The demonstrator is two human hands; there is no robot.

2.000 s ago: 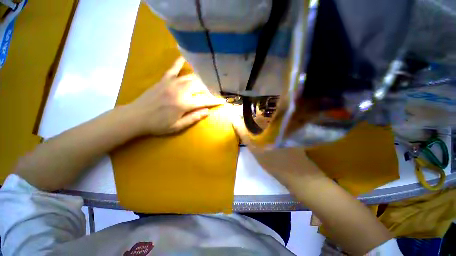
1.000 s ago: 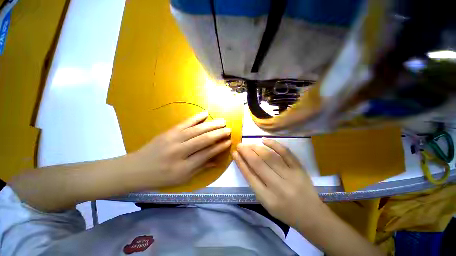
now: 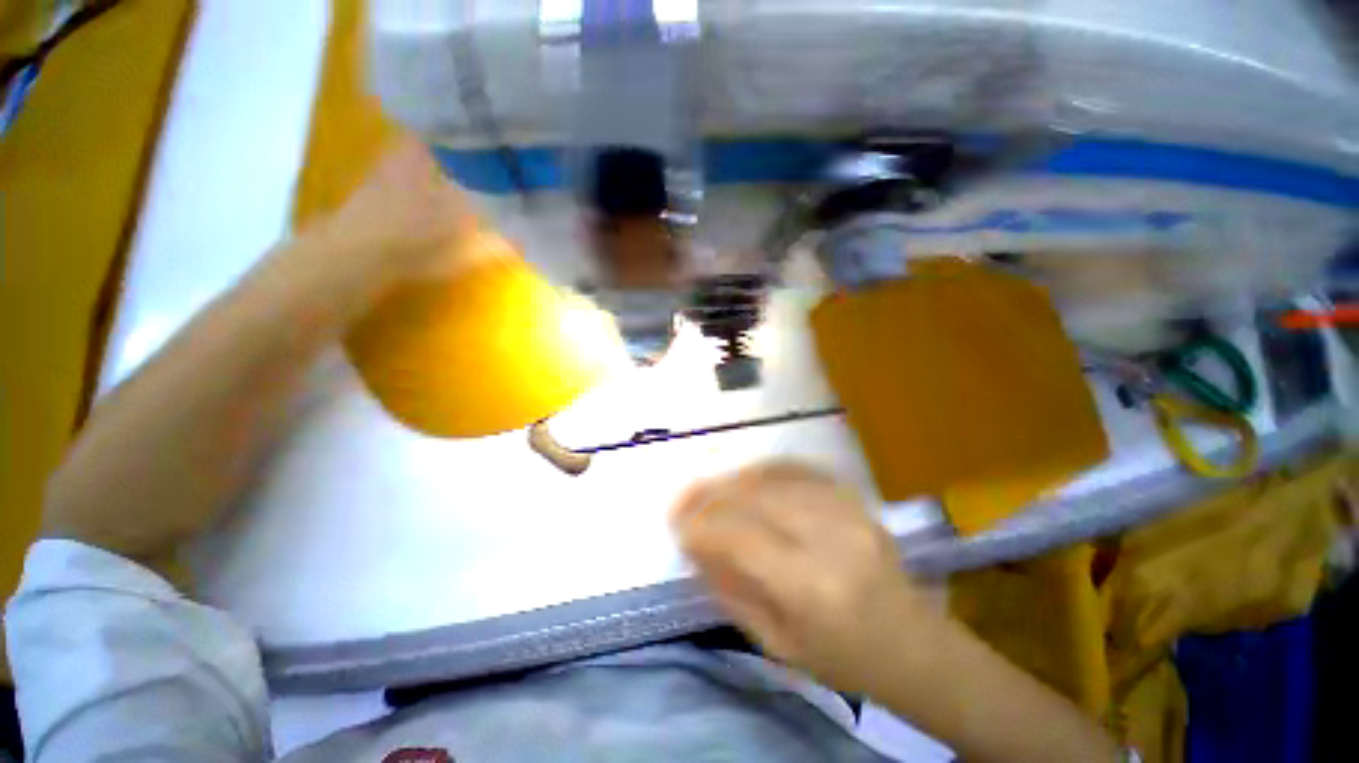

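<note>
The main mustard fabric panel [image 3: 470, 350] lies left of the needle area, its rounded end towards me. My left hand [image 3: 403, 224] is blurred at the upper left, on or over the panel; its fingers are not clear, so I cannot tell its grip. My right hand [image 3: 783, 552] is blurred over the white table near the front edge, apart from the panel, fingers bunched, with no fabric visible in it. The presser foot area of the sewing machine [image 3: 656, 336] is in bright lamp glow. Small mustard pieces [image 3: 961, 388] lie right of the needle.
Green and yellow scissors [image 3: 1204, 432] lie at the right. A tape rule [image 3: 552, 638] runs along the table's front edge. Long mustard panels [image 3: 75, 209] lie at far left. A blue crate [image 3: 1245, 693] with mustard fabric stands at lower right. The white machine head [image 3: 1043, 90] spans the top.
The panel and my left hand have moved up and left, away from me. My right hand has come off the panel's edge. The view has shifted, showing more of the machine head.
</note>
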